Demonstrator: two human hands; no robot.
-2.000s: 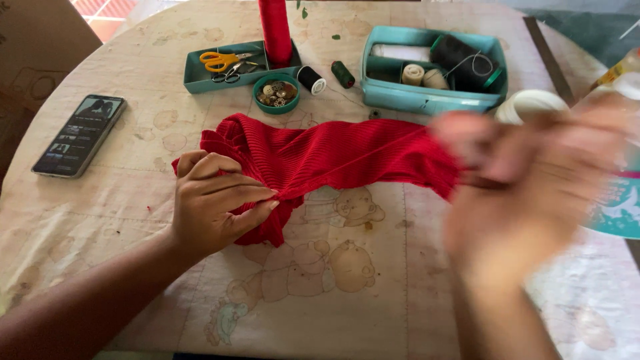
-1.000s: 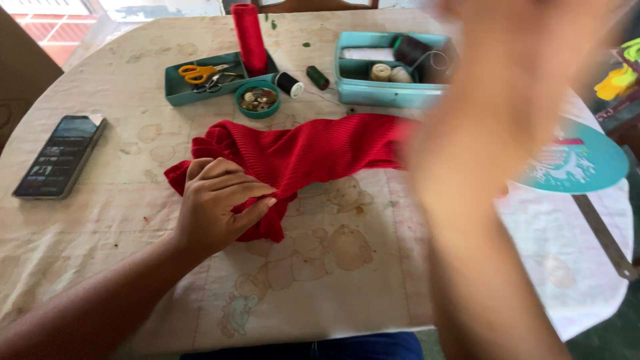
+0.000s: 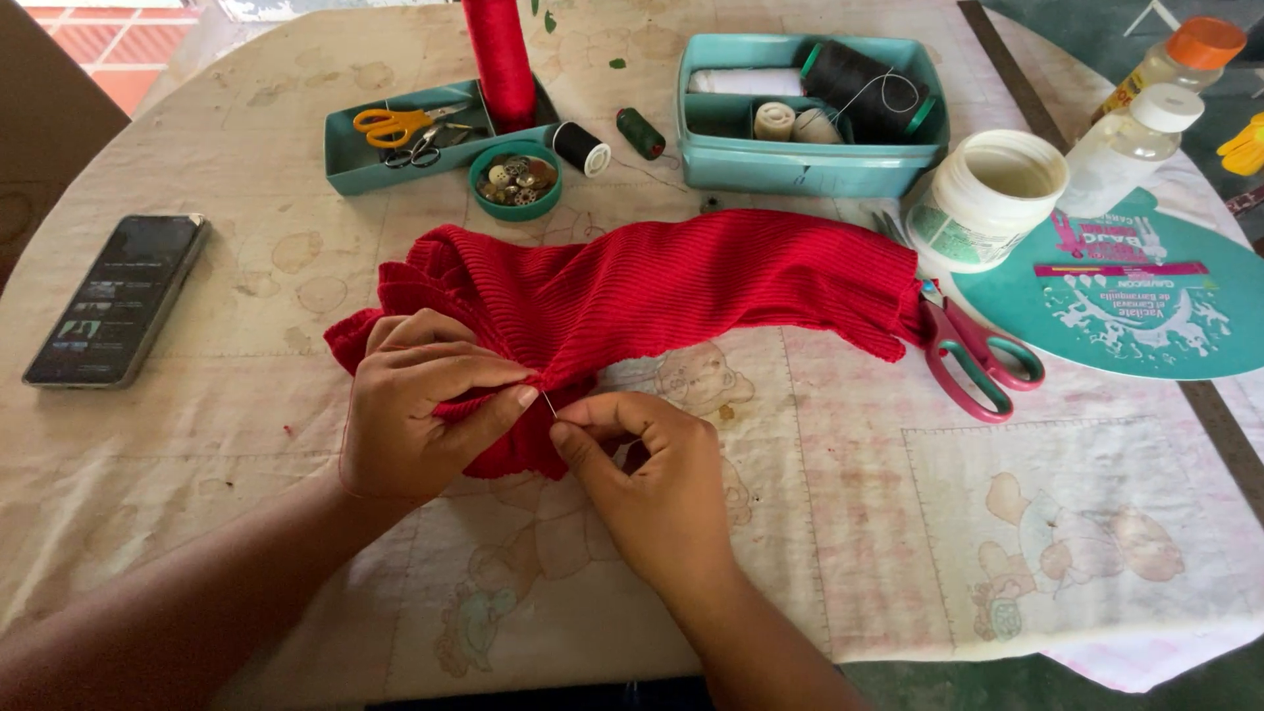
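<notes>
A red ribbed fabric piece (image 3: 691,276) lies across the middle of the table. My left hand (image 3: 425,405) pinches its gathered lower edge between thumb and forefinger. Close by on the right, my right hand (image 3: 652,474) holds a thin sewing needle (image 3: 549,404) between thumb and forefinger, its far end at the pinched fabric. A fine red thread (image 3: 343,454) loops around the back of my left hand. Red-handled scissors (image 3: 973,355) lie at the fabric's right end, their blades partly hidden.
A phone (image 3: 117,301) lies at left. Behind the fabric are a teal tray (image 3: 360,178) with small scissors and a red thread cone (image 3: 502,69), a button dish (image 3: 516,210), thread spools (image 3: 581,148) and a teal box (image 3: 810,173). At right are a white jar (image 3: 978,217), bottles (image 3: 1136,148) and a teal fan-like sheet (image 3: 1106,336).
My right hand was blurred, raised at the right one second ago; it is now down beside my left hand at the fabric. My left hand has kept its pinch.
</notes>
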